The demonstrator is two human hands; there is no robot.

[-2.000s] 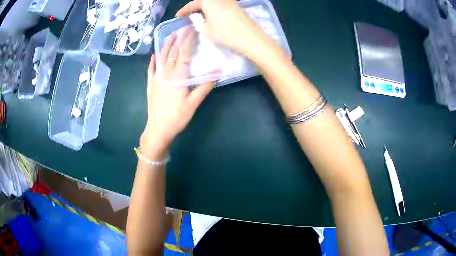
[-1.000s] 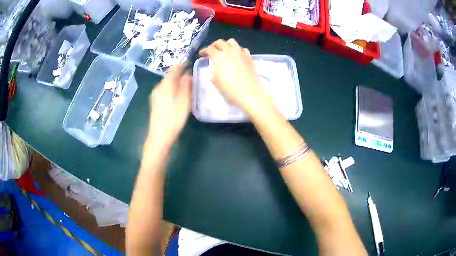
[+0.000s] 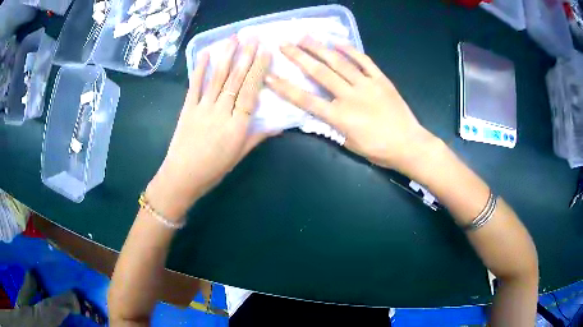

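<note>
A clear plastic packing box [image 3: 275, 15] lies in front of me with a thin white liner sheet [image 3: 275, 116] over its contents. My left hand [image 3: 220, 118] lies flat on the sheet's left part, fingers spread. My right hand [image 3: 358, 105] lies on its right part, fingers spread, palm over the box's near right edge. A ribbed row of white pin parts [image 3: 323, 130] shows at the near edge, partly under my right hand. The box's near rim is hidden.
Loose-parts boxes [image 3: 150, 38] stand at the back left, with a nearly empty one [image 3: 80, 134] nearer. A digital scale [image 3: 488, 92] lies right. Loose pin parts [image 3: 423, 191] lie beside my right forearm. Clear filled boxes [image 3: 569, 108] stand far right.
My left hand has moved from beside the box onto the white sheet, and my right hand has shifted right and flattened. The sheet and ribbed parts now show at the near edge. The view has shifted.
</note>
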